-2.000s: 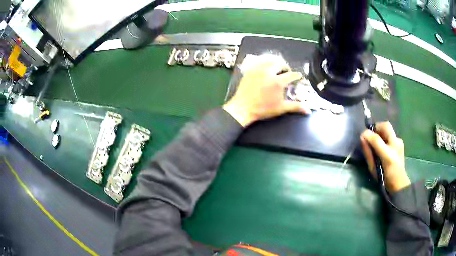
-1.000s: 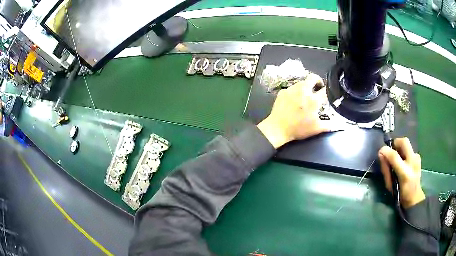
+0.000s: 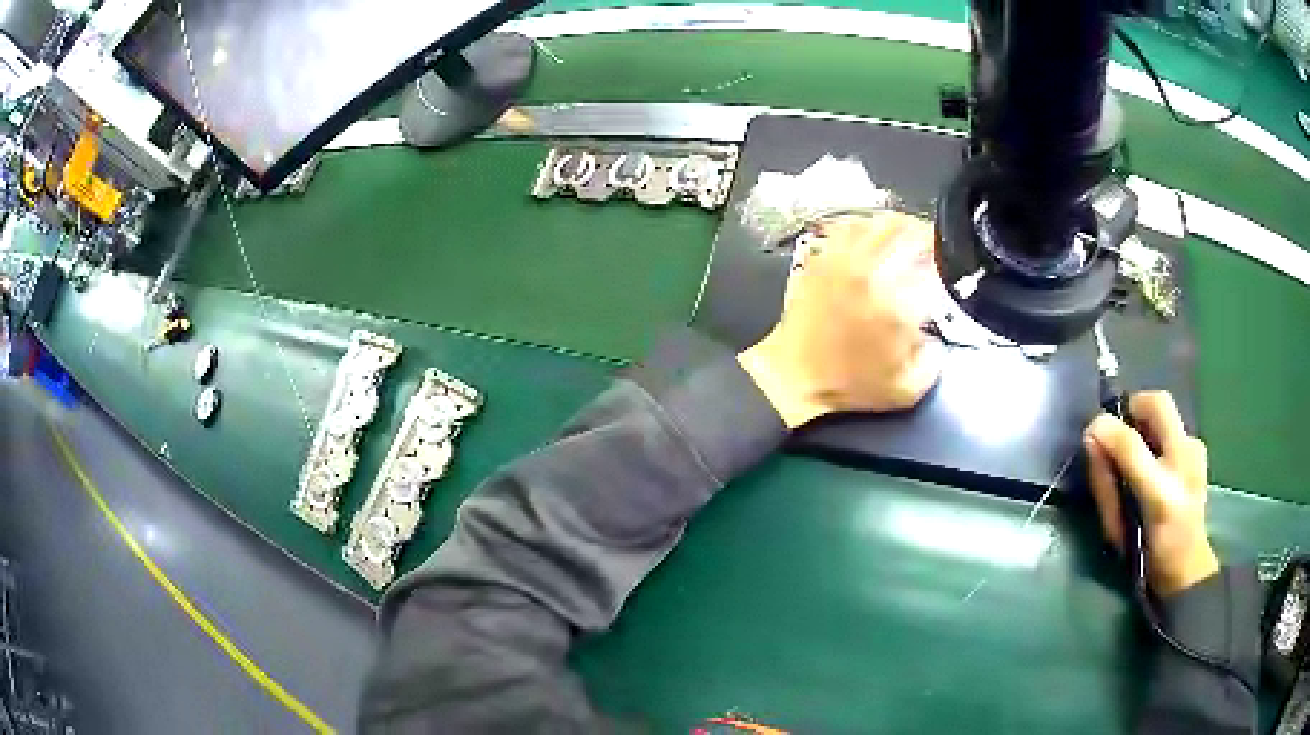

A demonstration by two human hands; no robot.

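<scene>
My left hand [image 3: 859, 319] is curled over a silver cast part on the black work plate [image 3: 934, 442], beside the microscope head. The hand and the head hide most of the part; only small bits show at the hand's edges. My right hand [image 3: 1154, 488] is shut on a slim corded tool [image 3: 1108, 368], its thin tip pointing up beside the ring of the black microscope head [image 3: 1027, 273]. Bright light reflects on the plate below the head.
One cast part [image 3: 632, 175] lies behind, left of the plate. Two more [image 3: 345, 431] lie at the left bench. A crinkled pale pile [image 3: 816, 195] is on the plate behind my left hand. A monitor [image 3: 302, 72] stands back left. Two small discs [image 3: 207, 385] lie far left.
My left hand has turned and curled inward over the part. The part's end that showed right of the microscope head a second ago no longer shows there. My right hand has barely moved.
</scene>
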